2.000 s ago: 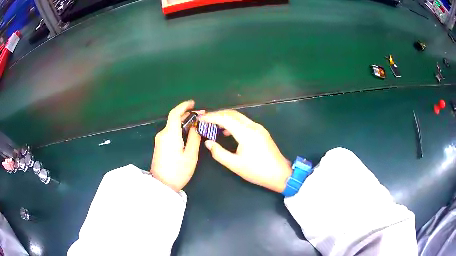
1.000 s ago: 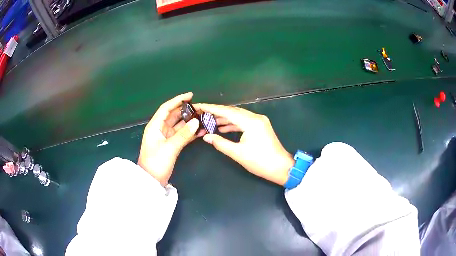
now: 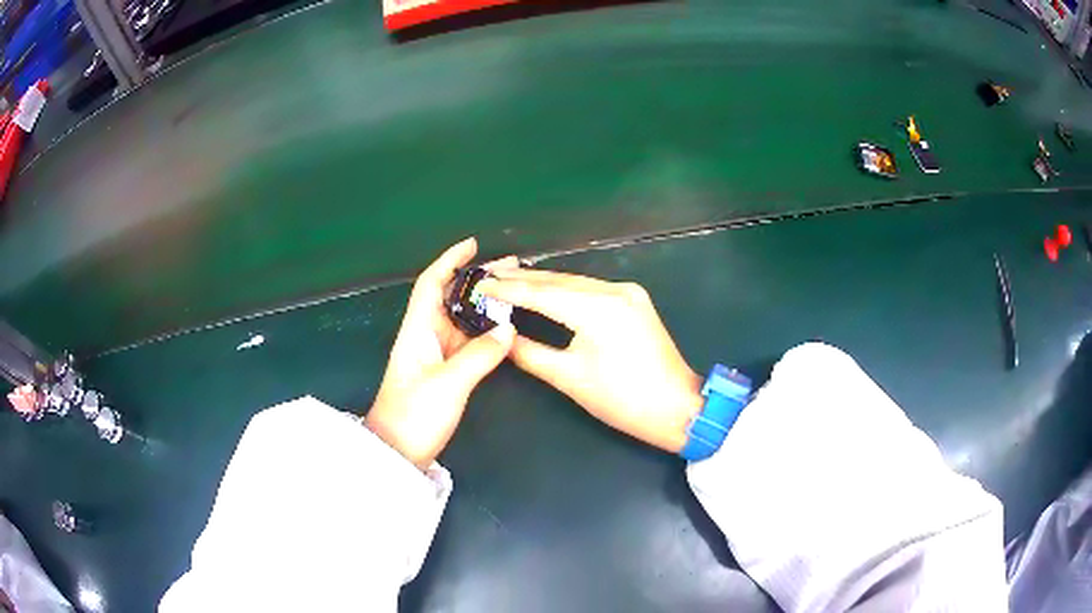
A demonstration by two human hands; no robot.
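A small watch case (image 3: 461,307) with a dark rim and some yellow inside is between my two hands, above the green mat. My left hand (image 3: 432,365) grips it by its sides between thumb and fingers. My right hand (image 3: 599,347) has its fingertips at the case's right side, on a small silver-white part (image 3: 493,308) at the opening. The fingertips hide much of this part, and I cannot tell whether it is seated inside.
Another open case (image 3: 875,159), a display module with yellow tail (image 3: 921,149) and small dark parts lie far right. Red pieces (image 3: 1056,243) and a thin dark tool (image 3: 1007,310) lie right. Shiny round pieces (image 3: 86,401) stand left. An orange-red tray (image 3: 449,12) is at the far side.
The striped patch seen between my hands earlier no longer shows; a silver-white part shows there. The case has turned its open side into view, and my left hand has shifted slightly right.
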